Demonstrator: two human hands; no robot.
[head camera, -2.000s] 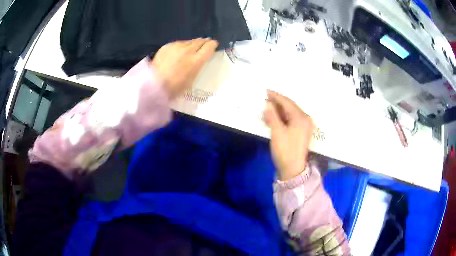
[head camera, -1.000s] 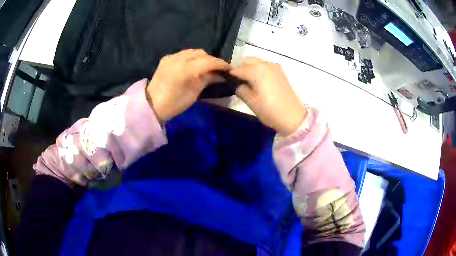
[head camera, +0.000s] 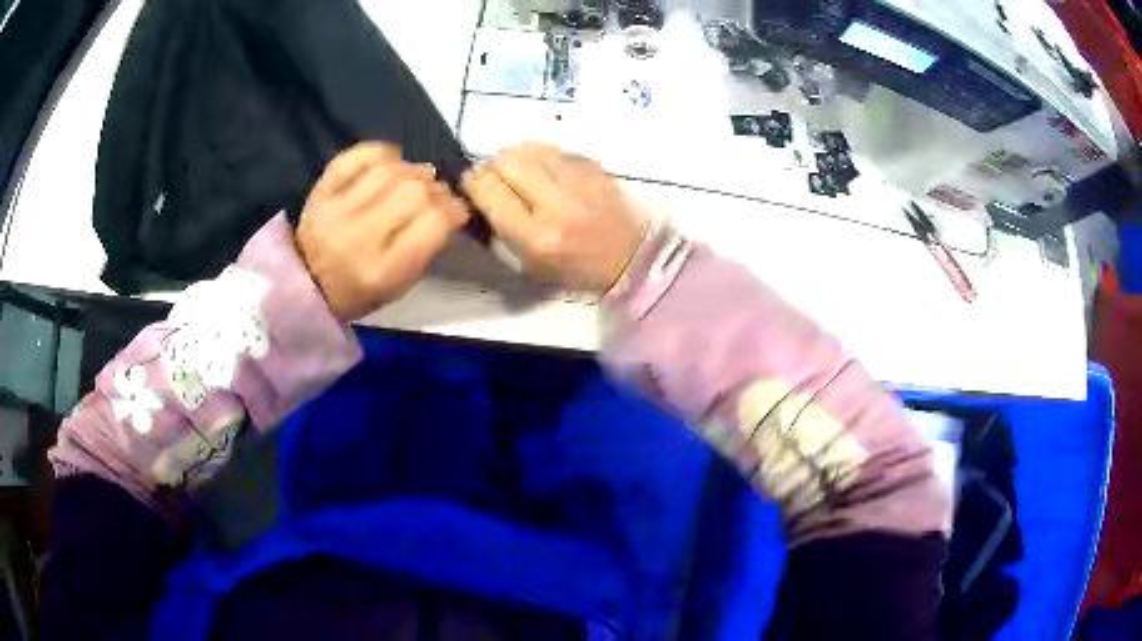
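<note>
A large black fabric panel (head camera: 238, 138) lies on the white table at the left, its right part drawn up to a corner between my hands. My left hand (head camera: 380, 225) is closed on the fabric edge. My right hand (head camera: 557, 215) pinches the same edge just to the right, close to my left fingertips. Both hands are bare and slightly blurred. The fingertips hide the exact edge they hold. The hands are over the front part of the white table (head camera: 776, 282).
Thread snips (head camera: 942, 254) lie at the right of the table. Small black parts (head camera: 829, 163) are grouped behind them. A shiny needle plate (head camera: 507, 63) is set in the table. The control panel (head camera: 895, 56) is at the upper right. A blue bin (head camera: 1064, 501) stands at the lower right.
My hands came together on the black fabric, which was first pulled toward me and now sits back on the table, folded to a corner. The view has shifted, so the machine area appears further left.
</note>
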